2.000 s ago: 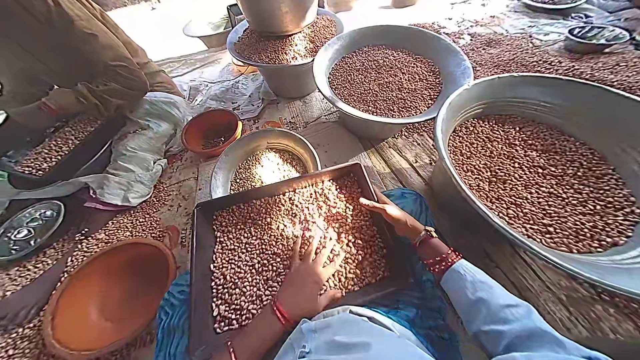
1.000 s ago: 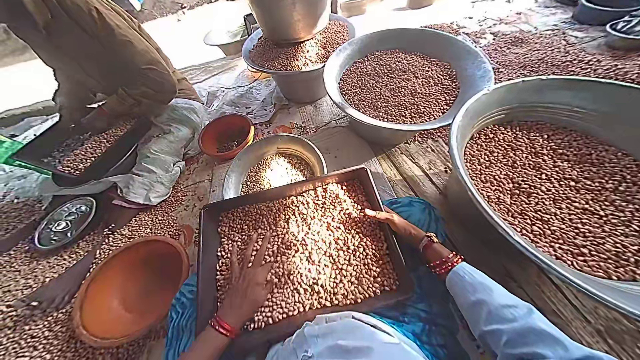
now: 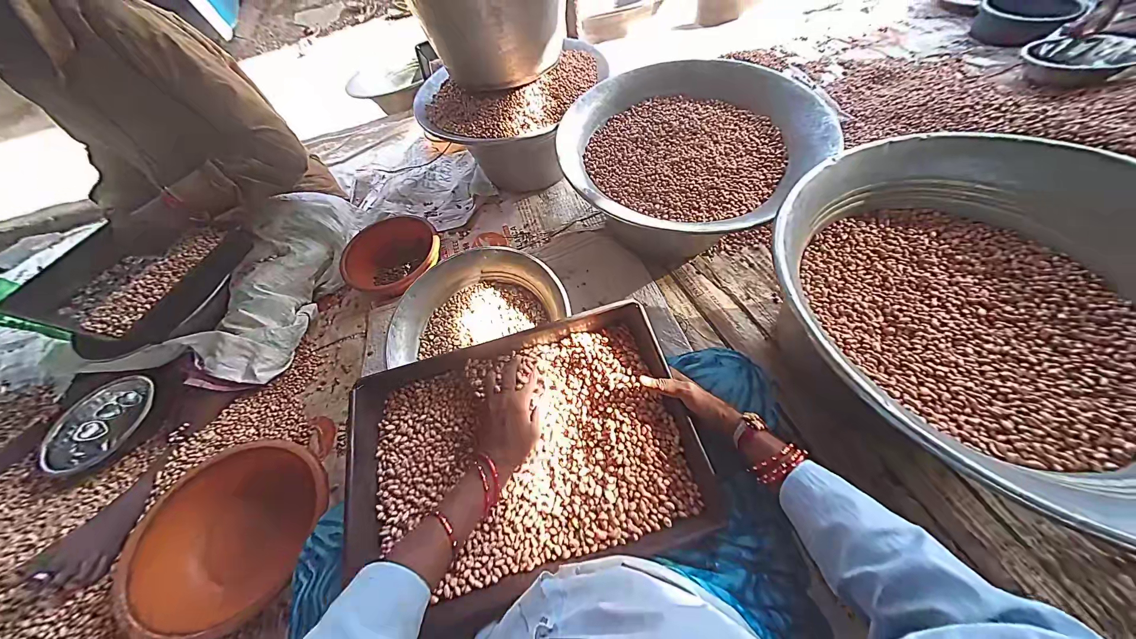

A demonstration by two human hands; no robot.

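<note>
A dark rectangular tray [image 3: 357,461] rests on my lap, spread with small light-brown nuts or seeds [image 3: 603,479]. My left hand [image 3: 510,417] lies on them in the upper middle of the tray, fingers pointing to the far rim; whether it grips any cannot be told. My right hand [image 3: 697,399] holds the tray's right rim near the far corner, with its thumb and fingers at the edge. Just beyond the tray stands a metal basin [image 3: 404,311] partly filled with similar pieces, bright in the sun. Red bangles circle both wrists.
Metal tubs of brown pieces stand ahead [image 3: 577,160] and at right [image 3: 790,240]. An orange bowl [image 3: 222,532], a smaller reddish bowl [image 3: 355,257] and a patterned metal plate [image 3: 98,426] are at left. Another person [image 3: 177,115] sits by a dark tray [image 3: 133,342]. Loose pieces cover much ground.
My left hand has moved from the left part of the tray toward its far middle. My right hand stays at the right rim.
</note>
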